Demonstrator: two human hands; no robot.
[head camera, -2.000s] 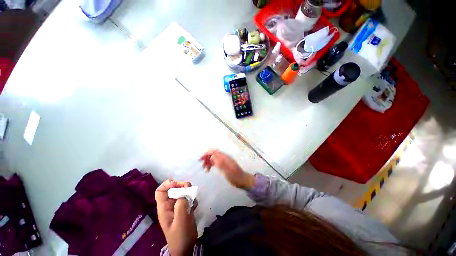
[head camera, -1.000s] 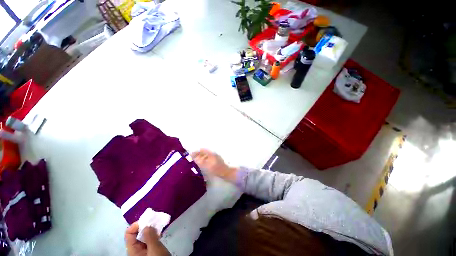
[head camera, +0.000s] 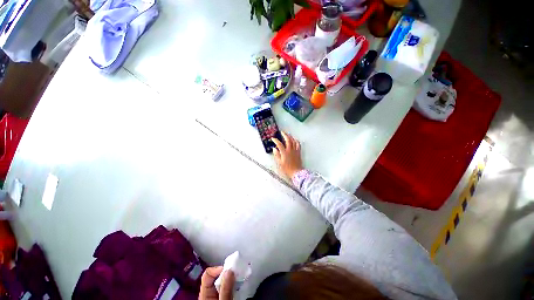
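Note:
A smartphone (head camera: 267, 126) with a lit screen lies on the table beside the pen holder. My right hand (head camera: 288, 153) reaches to its lower end, fingertips on or just over the screen. My left hand (head camera: 218, 283) is at the bottom edge, partly cut off, pinching a crumpled white tissue (head camera: 234, 270). A folded maroon garment (head camera: 137, 263) with pale reflective strips lies on the table left of my left hand, cut off by the bottom edge.
Pen holder (head camera: 267, 77), red basket (head camera: 294, 51), orange bottle (head camera: 318, 96), black flask (head camera: 369, 97) and tissue pack (head camera: 408, 48) stand around the phone. A red crate (head camera: 436, 146) is right of the table. More maroon garments (head camera: 32, 274) lie far left.
My right hand has moved from the maroon garment's edge up to the phone, whose screen is now lit. My left hand still holds the tissue. The camera view has shifted.

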